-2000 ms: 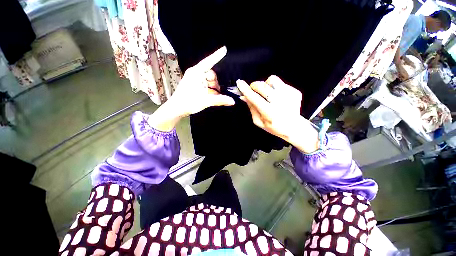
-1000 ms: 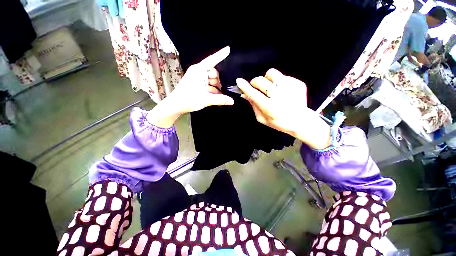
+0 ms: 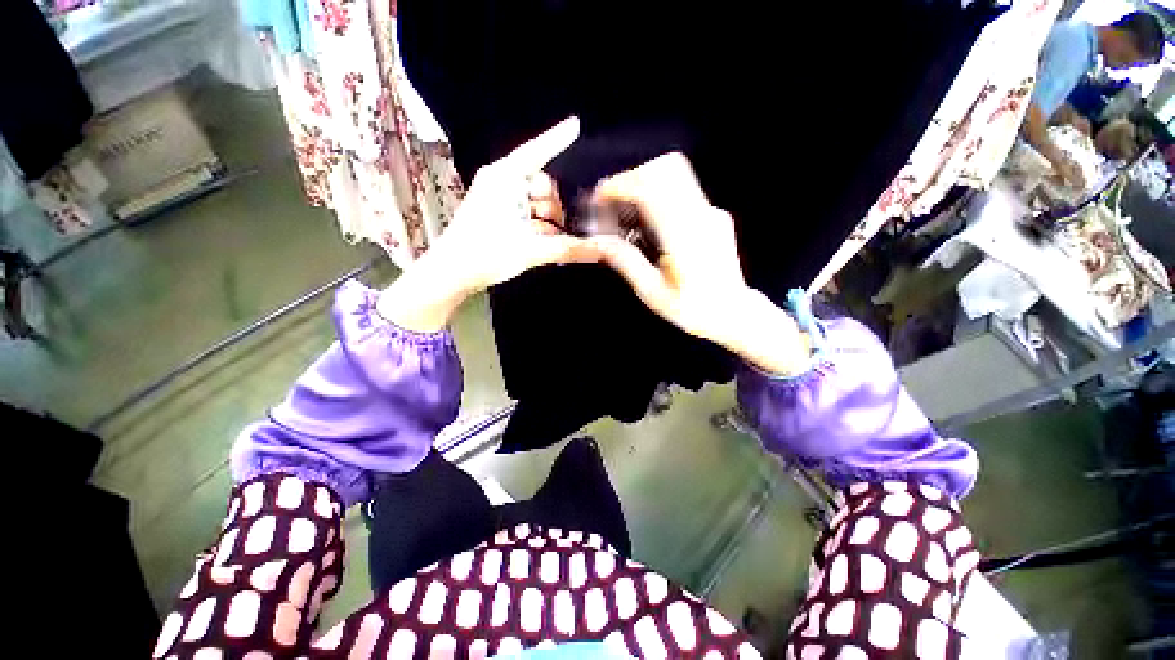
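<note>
A black garment [image 3: 722, 90] hangs in front of me, its lower edge loose below my hands. My left hand [image 3: 503, 226] holds black cloth between curled fingers, with the index finger pointing up and the thumb stretched to the right. My right hand [image 3: 677, 252] touches or nearly touches the left thumb, its fingers bent over the cloth. The small snips [image 3: 590, 210] show only as a blurred pale spot at the right fingertips. The exact seam and any thread are too dark to see.
Floral garments [image 3: 342, 129] hang left and right of the black cloth. A carton [image 3: 152, 142] stands at far left. A person [image 3: 1076, 77] bends over a cloth-covered table at upper right. Rack floor bars [image 3: 238, 333] cross the greenish floor. Black cloth [image 3: 58, 542] is at lower left.
My right hand has moved left and its fingers have bent closer to my left hand. The pale tip of the snips is now blurred. My left hand has barely moved.
</note>
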